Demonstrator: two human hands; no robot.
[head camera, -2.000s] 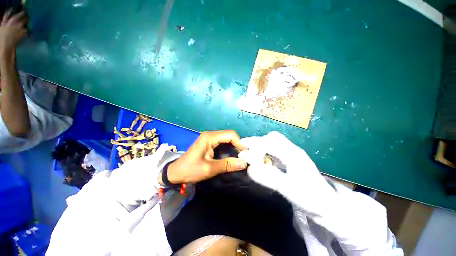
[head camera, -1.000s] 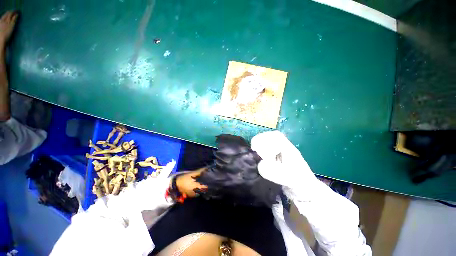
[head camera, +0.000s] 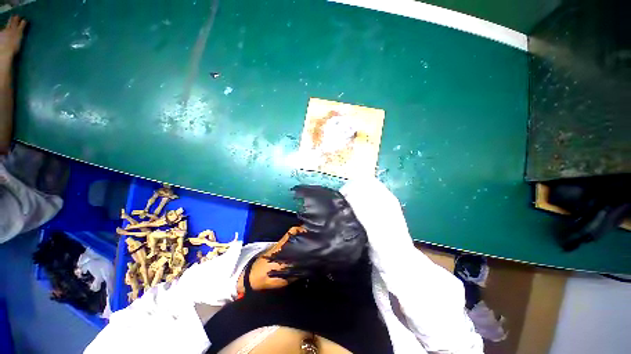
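A glossy, floppy black part (head camera: 328, 231) with a ragged lower edge is held over my lap at the bench edge. My left hand (head camera: 271, 266), bare, holds it from the left; the part covers most of its fingers. My right hand (head camera: 367, 200), in a white glove, touches the part's upper right side; its fingers cannot be made out. A square tan board (head camera: 370, 142) with brown stains and a white smear (head camera: 337, 131) lies flat on the green bench just beyond my hands.
A blue bin (head camera: 228, 218) with a pile of tan leg-like pieces (head camera: 158, 242) stands left. Farther left, another blue bin holds black parts (head camera: 66, 273) and white material. A dark box (head camera: 578, 104) stands right, black parts (head camera: 588, 225) at its opening. Another person's arm (head camera: 7, 83) rests at far left.
The black part, earlier bunched and mostly hidden between my hands, now hangs spread over my left hand. My gloved right hand has moved slightly upward against it. The view has shifted right.
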